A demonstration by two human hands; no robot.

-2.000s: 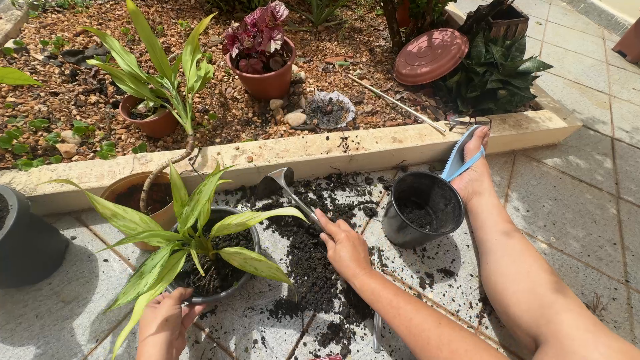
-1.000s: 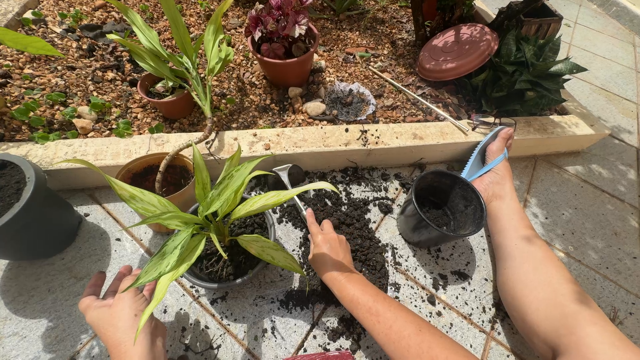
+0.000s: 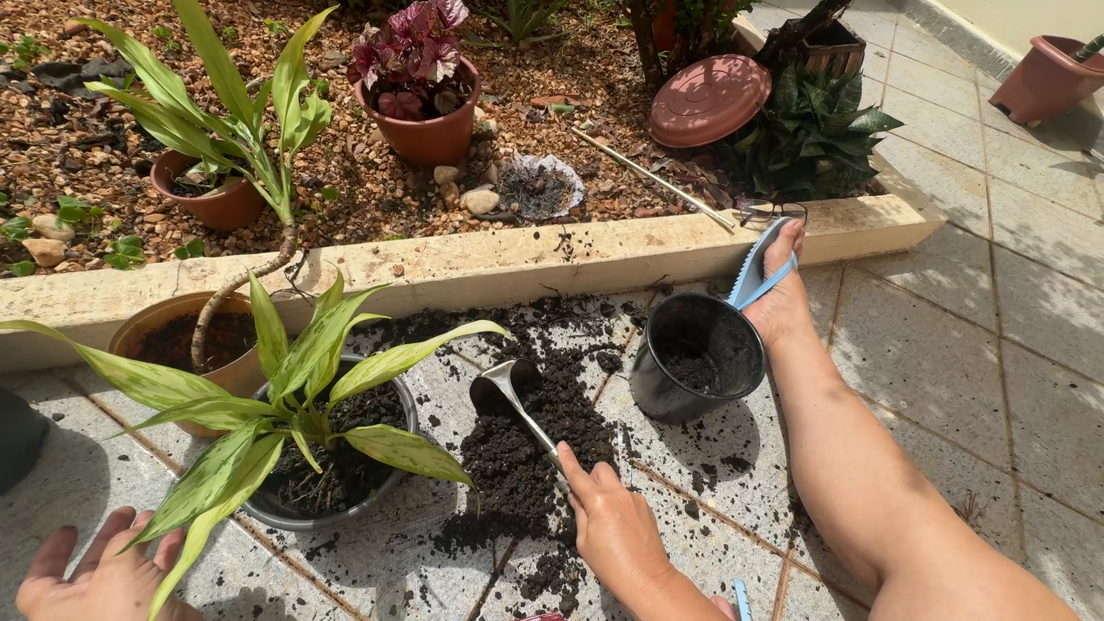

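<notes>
My right hand [image 3: 614, 526] grips the handle of a metal scoop [image 3: 528, 414], whose bowl rests at the upper left of a heap of dark soil [image 3: 552, 457] on the tiles. Left of the heap stands a grey pot [image 3: 407, 414] with soil, exposed roots and a leafy green plant [image 3: 302, 397]. Beneath its lower left leaves is my left hand [image 3: 103, 565], palm up with fingers apart, holding nothing. Right of the heap, an empty-looking black plastic pot [image 3: 697, 358] with a little soil inside leans against the foot in a blue flip-flop [image 3: 757, 263].
A cream curb [image 3: 483, 259] borders the gravel bed. Behind the plant, a tan pot [image 3: 185, 345] holds a bent stem. On the curb lie eyeglasses [image 3: 770, 211] and the end of a thin stick [image 3: 655, 179]. A dark pot [image 3: 19, 440] stands far left.
My left hand was at the grey pot's lower rim two seconds ago and is now away from it, to the left. The scoop's bowl has moved from beside the grey pot onto the soil heap.
</notes>
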